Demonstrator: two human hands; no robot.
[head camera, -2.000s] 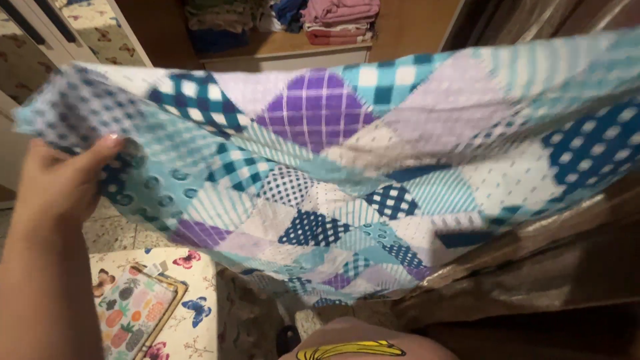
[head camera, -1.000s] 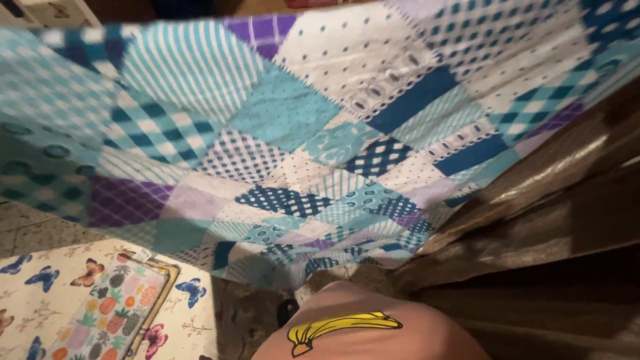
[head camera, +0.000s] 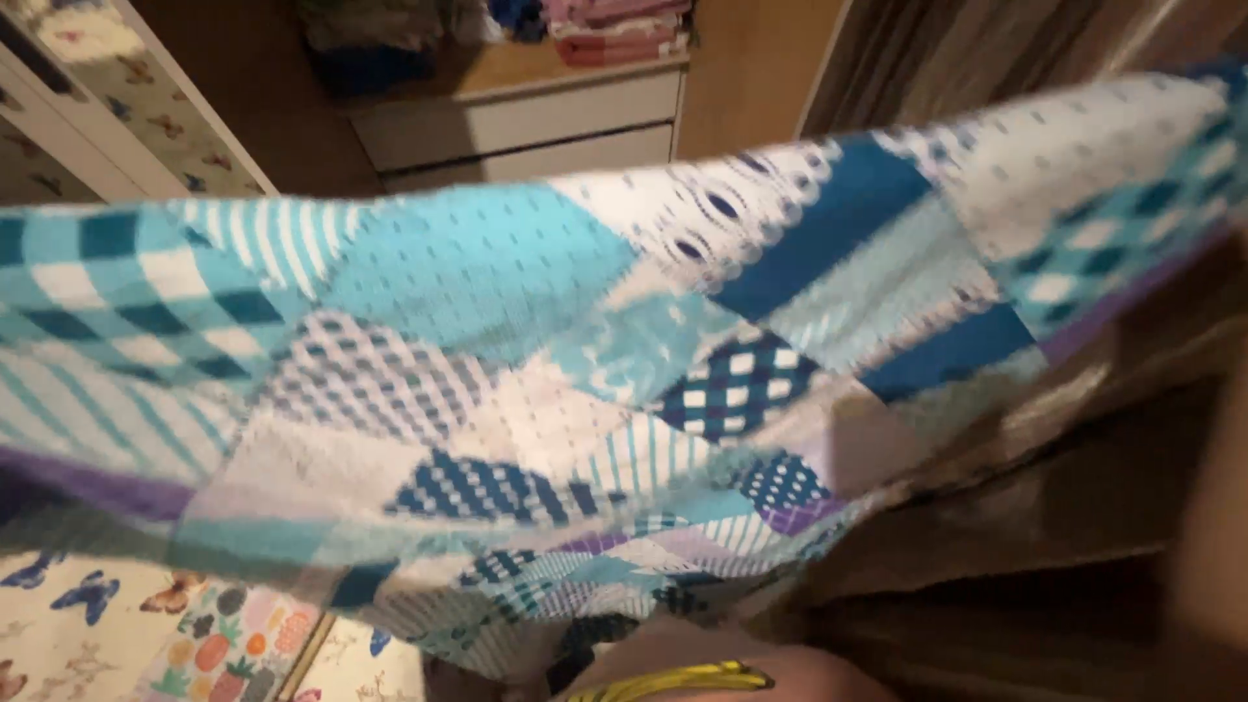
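Note:
A patchwork-print cloth (head camera: 487, 273) in teal, white, navy and purple is stretched across the view, its top edge running from side to side and its lower part hanging in folds toward my body. My left hand is out of sight, beyond the left edge or behind the cloth. At the far right, a blurred piece of my right arm (head camera: 1209, 468) shows; the right hand itself cannot be made out, so its hold on the cloth's upper right corner is not visible.
An open wardrobe with folded clothes (head camera: 619, 29) on a shelf and white drawers (head camera: 526, 122) stands beyond the cloth. Brown curtains (head camera: 975, 585) hang at the right. At lower left, a butterfly-print surface (head camera: 88, 634) bears a fruit-print item (head camera: 229, 634).
The cloth's top edge has dropped since one second ago, uncovering the wardrobe shelf and drawers. My left hand, seen gripping the cloth's left corner two seconds ago, is no longer visible.

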